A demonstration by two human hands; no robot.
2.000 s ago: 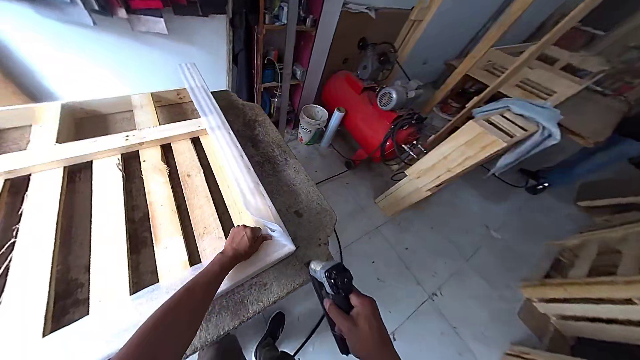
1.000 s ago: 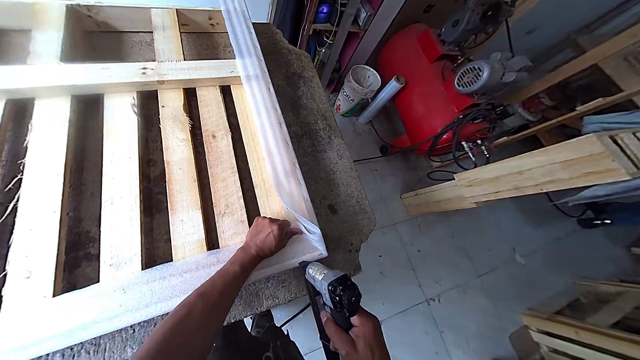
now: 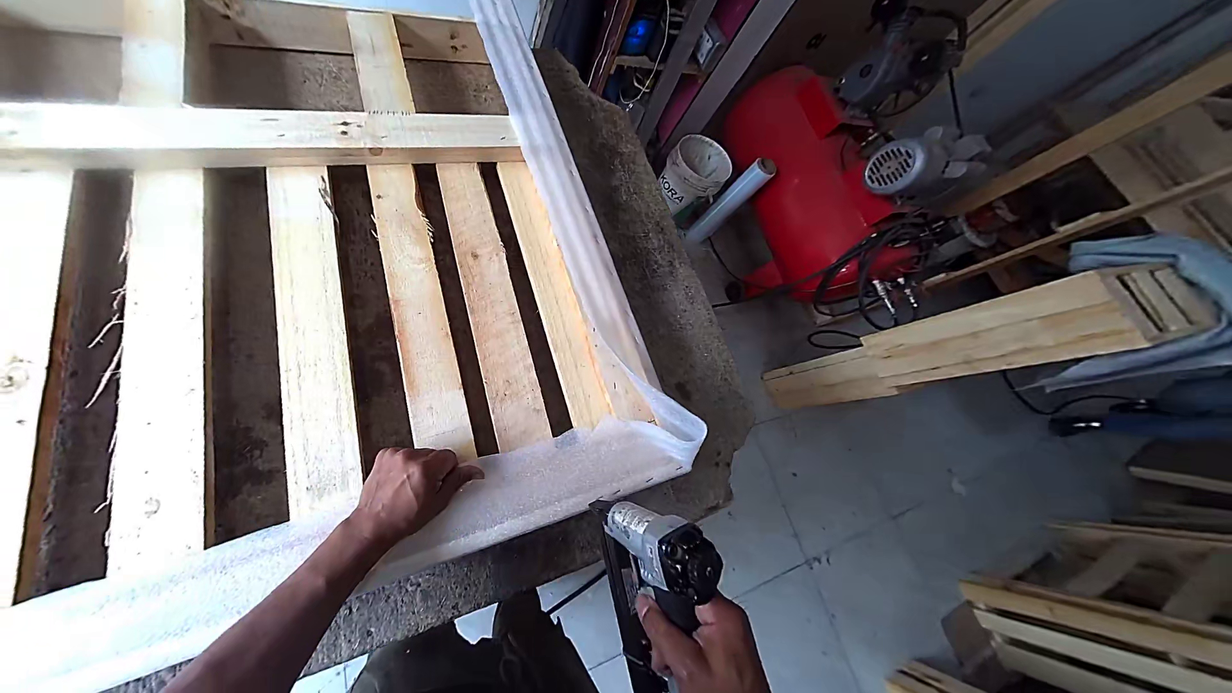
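Note:
A slatted wooden frame (image 3: 318, 135) lies on a rough stone-like tabletop (image 3: 664, 260), its near and right rails wrapped in white foam sheet (image 3: 539, 481). At the near right corner the foam bulges in a loose fold. My left hand (image 3: 409, 491) presses on the near rail, fingers curled over the foam's inner edge. My right hand (image 3: 698, 640) grips a pneumatic stapler (image 3: 664, 553), whose nose is at the outer edge of the near rail, left of the corner. Small staples show along the foam near that corner.
Beyond the table stand a red air compressor (image 3: 799, 183) with black hoses, a white bucket (image 3: 695, 171) and a plastic-film roll (image 3: 731, 200). Stacked wooden beams (image 3: 991, 337) with a blue cloth (image 3: 1155, 255) are at right. More wooden frames (image 3: 1088, 626) lie at lower right.
My left hand has moved left along the near rail, away from the corner it held earlier. The stapler, lower and off the frame at first, has come to the rail and shifted left of the corner.

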